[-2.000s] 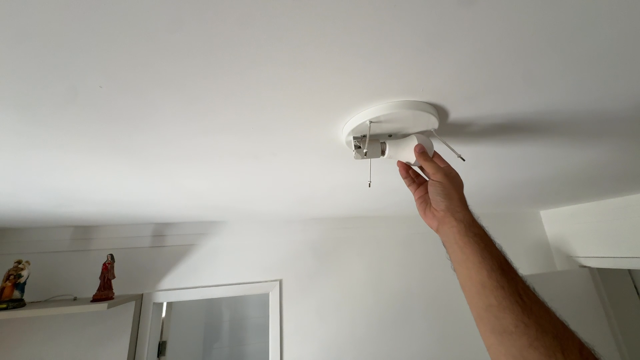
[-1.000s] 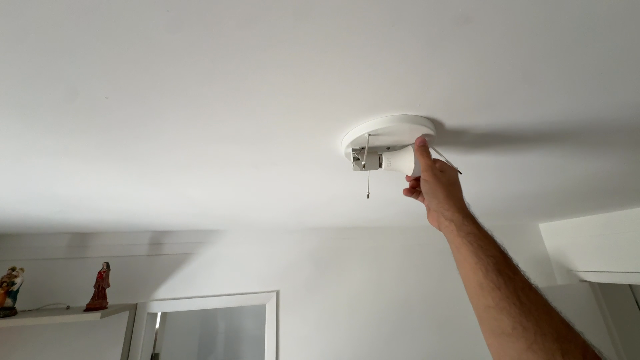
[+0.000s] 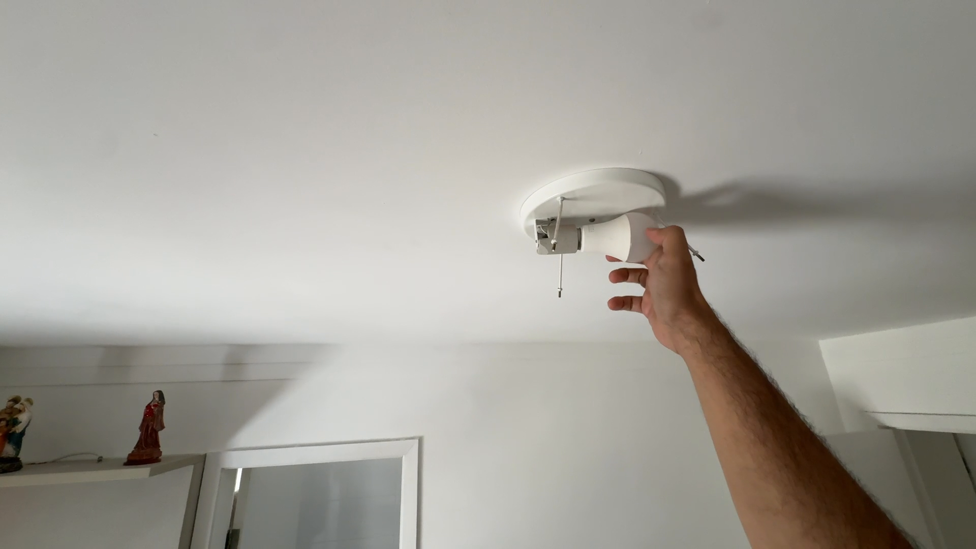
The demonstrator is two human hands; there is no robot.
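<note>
My right hand [image 3: 667, 278] grips the rounded end of a white light bulb [image 3: 614, 236] between thumb and fingers, its lower fingers spread apart below. The bulb lies sideways, its base at the lamp socket [image 3: 557, 237] under a round white ceiling fixture base [image 3: 593, 191]. How deep the base sits inside the socket cannot be told. Thin rods hang from the fixture; one rod [image 3: 560, 276] points down beside the socket, and another rod's tip [image 3: 697, 254] shows behind my hand. My left hand is out of view.
At lower left a white shelf [image 3: 91, 473] bears a red-robed figurine [image 3: 149, 428] and another figurine [image 3: 12, 433] at the frame's edge. A white door frame [image 3: 313, 455] stands beside the shelf. The white ceiling [image 3: 305, 152] surrounds the fixture.
My right hand's fingers have shifted around the bulb: a second ago they were curled in closer, and now the lower ones are spread. The bulb remains at the socket.
</note>
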